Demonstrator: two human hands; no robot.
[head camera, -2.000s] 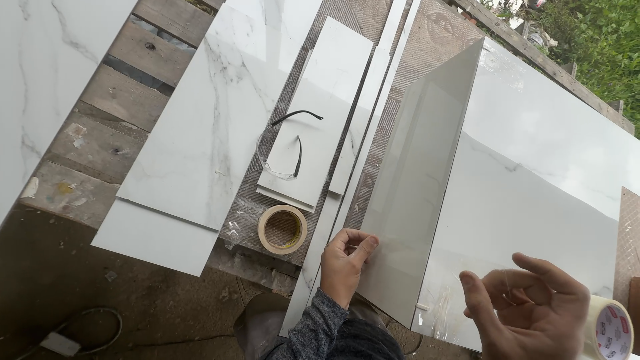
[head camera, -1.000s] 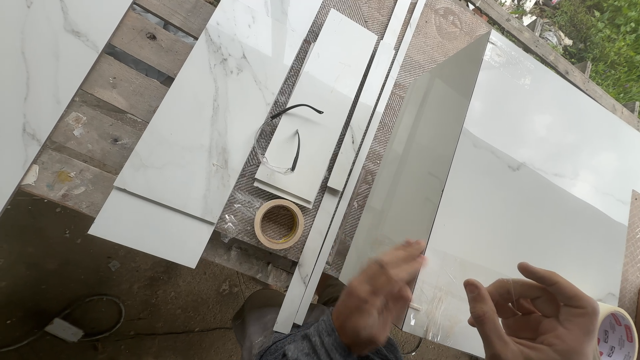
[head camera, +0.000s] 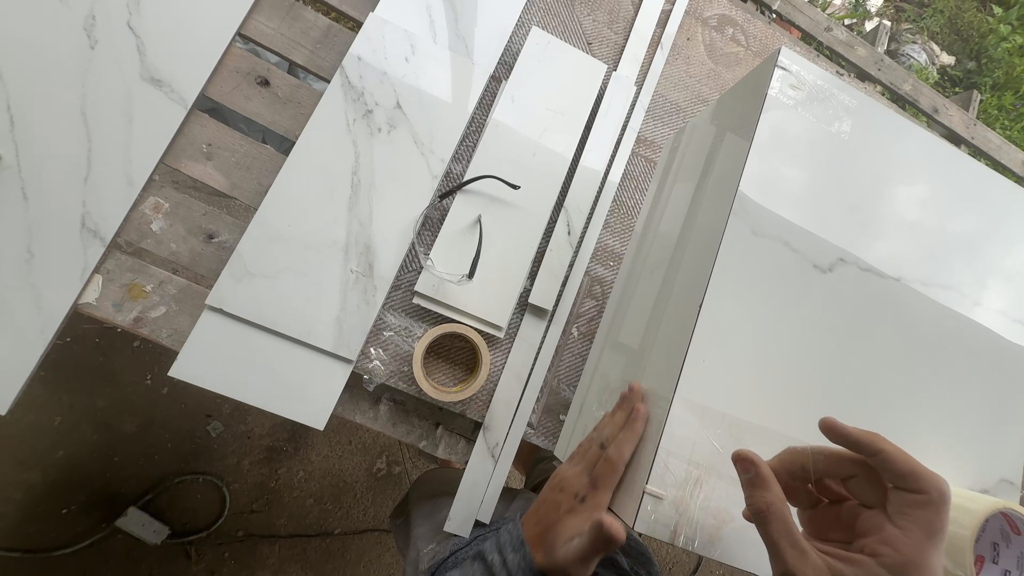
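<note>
My left hand (head camera: 588, 488) lies flat, fingers together, against the narrow grey-beige side panel (head camera: 680, 240) that meets the long edge of a large white marble-look tile (head camera: 824, 320). Over the near part of that tile hovers my right hand (head camera: 848, 500), its fingers curled and apart, with what looks like a thin clear strand by them. Clear tape covers the tile's near corner and its far corner. A roll of clear packing tape (head camera: 980, 532) is at the lower right, partly hidden by my right hand.
Left of the panel are narrow tile strips (head camera: 588, 204), a tan tape roll (head camera: 451, 362) and safety glasses (head camera: 472, 272) on a small tile piece (head camera: 528, 152). Further left, larger marble-look tiles (head camera: 312, 208) rest on wooden slats (head camera: 228, 152). A cable (head camera: 220, 512) lies on the ground.
My left hand has gone from bent fingers at the panel's left edge to lying flat along the panel near the joint. My right hand stays about where it was.
</note>
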